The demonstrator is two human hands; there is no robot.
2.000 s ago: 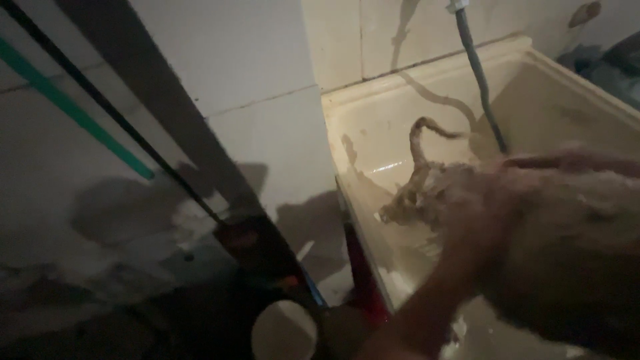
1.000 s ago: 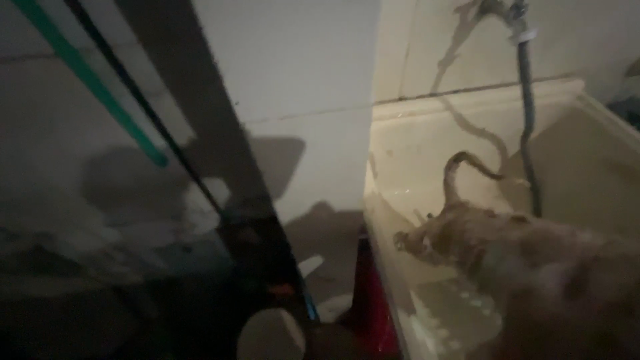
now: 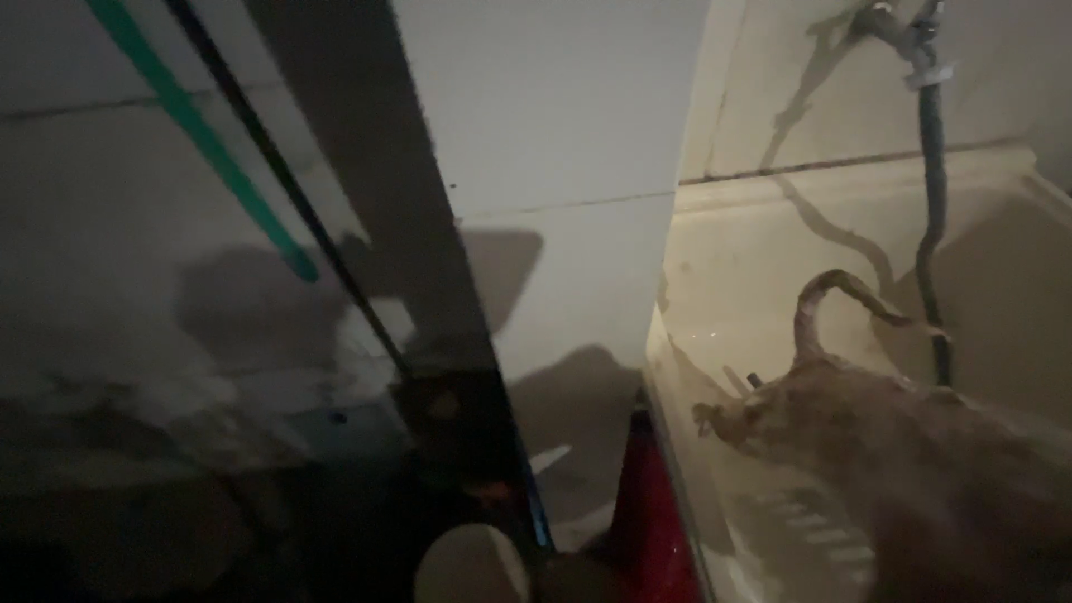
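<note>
A wet, furry animal point(image 3: 888, 435), which looks like a cat, is in a cream-coloured laundry sink point(image 3: 737, 234) at the right. Its thin tail point(image 3: 808, 322) curls up and over to the right, in front of the sink's back wall. The body runs off toward the lower right, where the picture is dark and blurred. Beside the animal, white ribs point(image 3: 825, 532) of the sink's washboard part show. A grey hose point(image 3: 931, 184) hangs from a metal tap point(image 3: 921, 42) down behind the animal. Neither of my hands can be made out.
Left of the sink stand a dark vertical post point(image 3: 368, 151), a green pole point(image 3: 209, 151) and a thin dark rod point(image 3: 268, 151). A red object point(image 3: 653, 519) is against the sink's left side, near a pale round object point(image 3: 473, 565) low in the view. Shadows fall on the tiled wall.
Two seconds ago a hand and forearm lay over the animal's body; now they cannot be made out. The tail stays curled. The view has shifted, showing more of the tap.
</note>
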